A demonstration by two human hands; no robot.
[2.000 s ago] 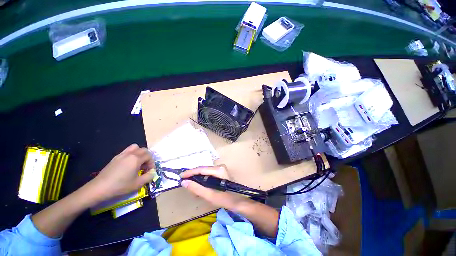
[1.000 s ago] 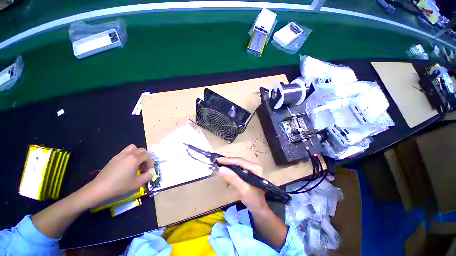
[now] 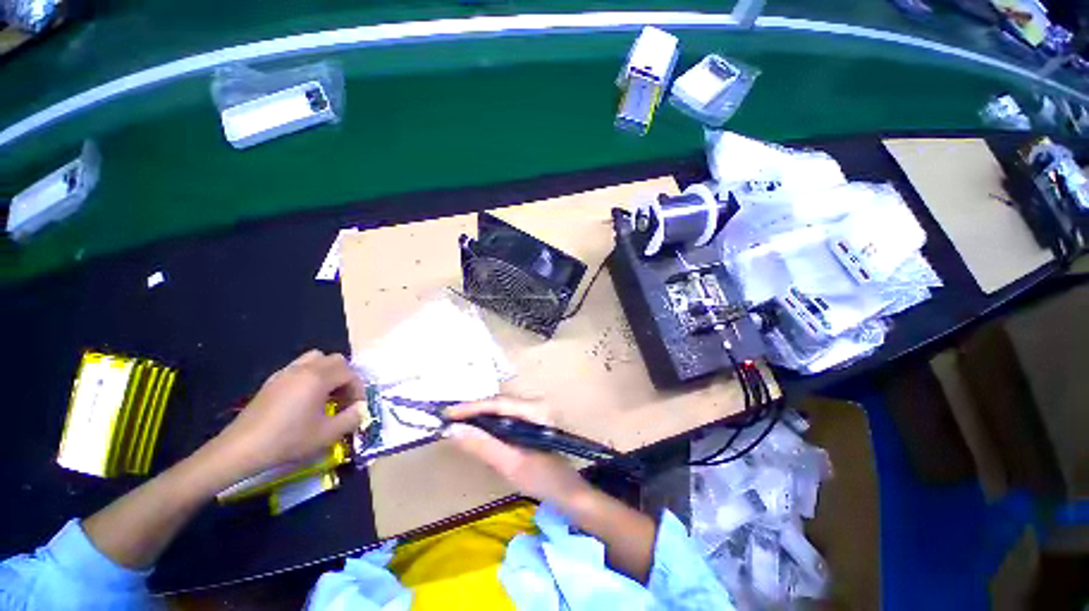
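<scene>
My right hand grips the black soldering iron. The iron's tip points left at a small green circuit board at the left end of a white housing. My left hand has its fingertips at the board's left side; a small pale piece shows under them. Clear film lies under and behind the housing. Yellow-edged battery cells lie below my left hand, partly hidden by it.
A tilted fan stands on the tan board. Right of it are the black soldering station, a wire spool and bagged parts. A cell stack lies left. Housings lie on the green belt.
The iron went up and right off the circuit board, then came back down to it. My left hand stayed nearly still. The housings on the belt moved right.
</scene>
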